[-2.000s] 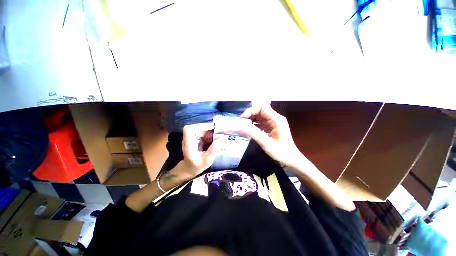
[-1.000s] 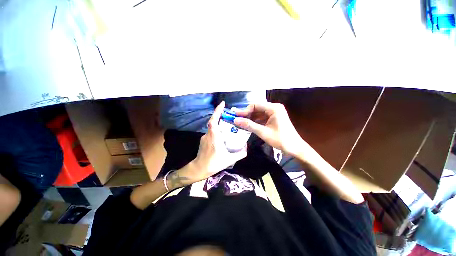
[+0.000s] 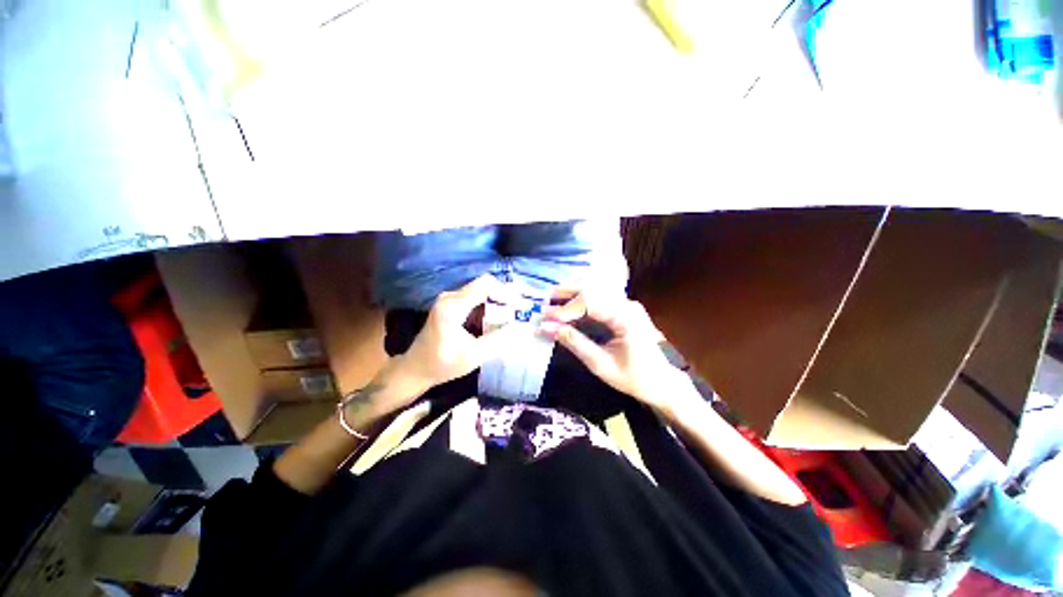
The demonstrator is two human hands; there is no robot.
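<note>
A slim white retail box (image 3: 514, 364) with small blue print is held over my lap, below the table edge. My left hand (image 3: 452, 336) grips its left side near the top. My right hand (image 3: 614, 345) has its fingers on the upper right of the box. The fingers of both hands hide parts of the box's upper end. Whether a sticker or insert is between the fingers cannot be told.
The white table (image 3: 490, 140) has thin dark lines, a yellow strip (image 3: 669, 23) and blue-white boxes (image 3: 1023, 44) at its back right. Below are open brown cartons (image 3: 758, 315), a red stool (image 3: 167, 371) and, at left, another person's dark-clothed leg (image 3: 70, 350).
The box has turned from its blue end to its white face with blue print. My left hand has moved left, from below the box to its side; my right hand is slightly lower.
</note>
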